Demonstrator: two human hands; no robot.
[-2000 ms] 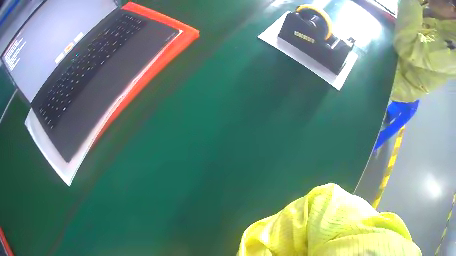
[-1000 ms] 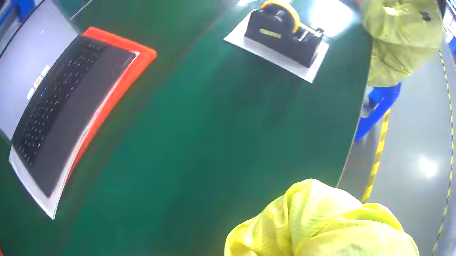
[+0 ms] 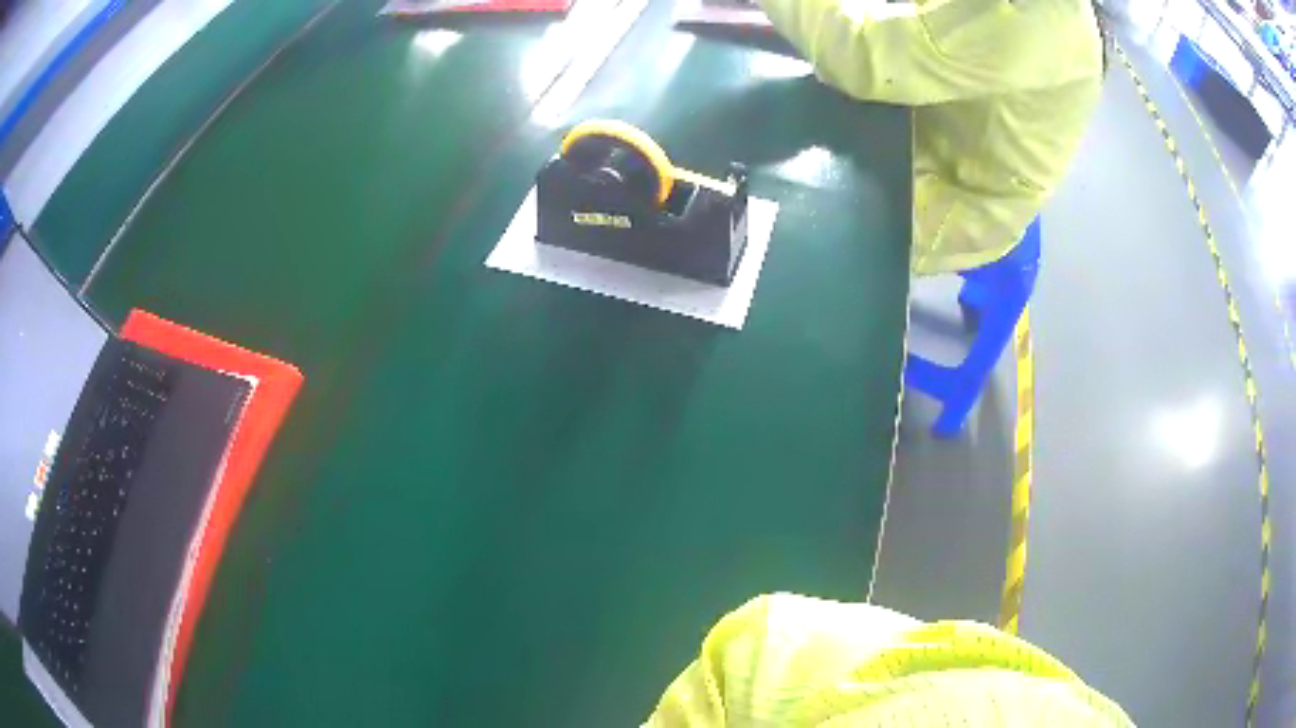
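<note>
Neither of my hands is in the picture; only a bright yellow sleeve shows at the bottom edge. An open laptop [image 3: 157, 498] lies at the left, cut off by the picture's edge, with black keys and a pale grey screen [image 3: 43, 370]. Under it are a white sheet [image 3: 50, 694] and a red pad [image 3: 263, 405]. A black tape dispenser [image 3: 640, 228] with a yellow roll stands on a white sheet [image 3: 611, 282] on the green mat.
A person in a yellow smock [image 3: 995, 100] sits on a blue stool [image 3: 981, 334] at the table's far right. More red-edged items [image 3: 483, 7] lie at the far end. Yellow-black tape [image 3: 1021, 469] marks the grey floor right of the table.
The view has turned right and up, so the laptop, dispenser and person have shifted left and down in the picture. More of the far table and floor shows. The sleeve sits lower.
</note>
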